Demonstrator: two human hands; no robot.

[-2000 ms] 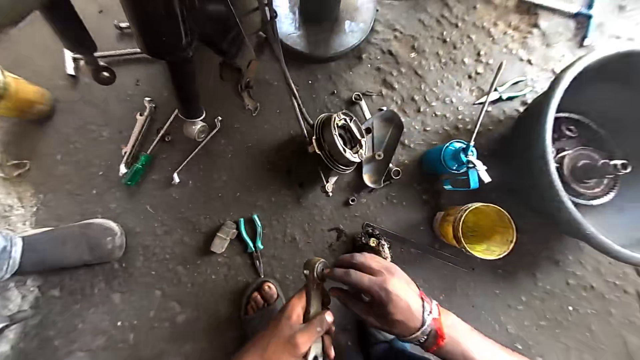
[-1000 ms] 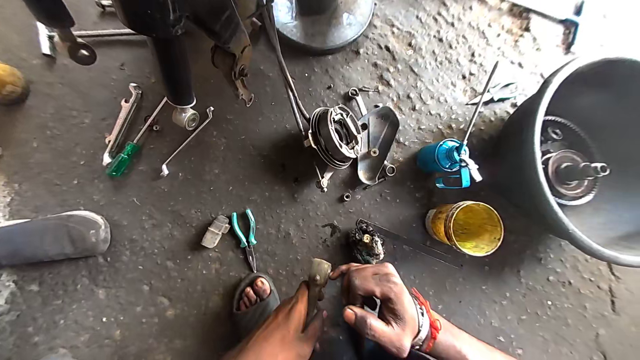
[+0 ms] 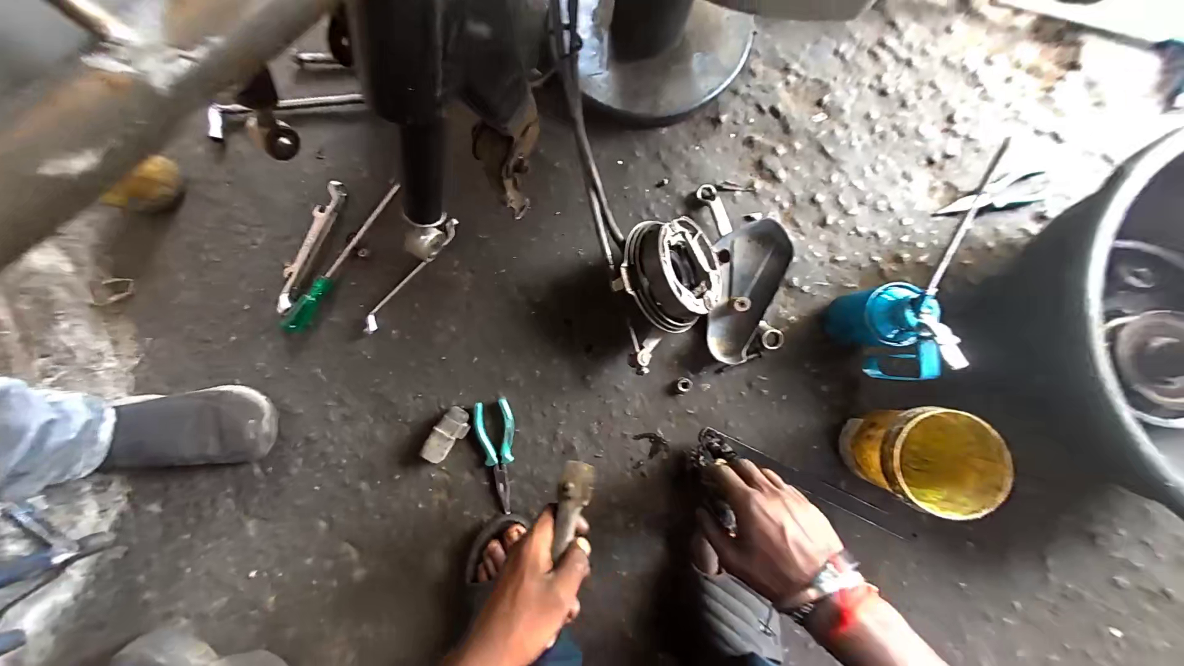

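My left hand (image 3: 536,587) is closed around a dull metal part with a rounded end (image 3: 575,486), just above my sandalled foot. My right hand (image 3: 777,536) reaches down over a dark, greasy part (image 3: 712,450) on the floor, its fingers on it; how far they grip it is hidden. Teal-handled long-nose pliers (image 3: 495,435) lie near my foot, beside a small grey block-like piece (image 3: 445,435). Farther up is a round brake assembly (image 3: 673,275) with cables attached, next to a dark metal cover (image 3: 754,287). Thin rods (image 3: 832,487) lie right of my right hand.
A blue oil can (image 3: 874,316), a yellow-coated tin (image 3: 953,462) and a large dark tub (image 3: 1101,305) stand right. Wrenches (image 3: 313,242), a green-handled screwdriver (image 3: 310,303) and a black fork leg (image 3: 424,166) are upper left. Another person's shoe (image 3: 199,425) is at left.
My right hand has moved from beside my left hand to the greasy part on the floor. My left hand keeps the metal part. A blurred metal tube now crosses the upper left.
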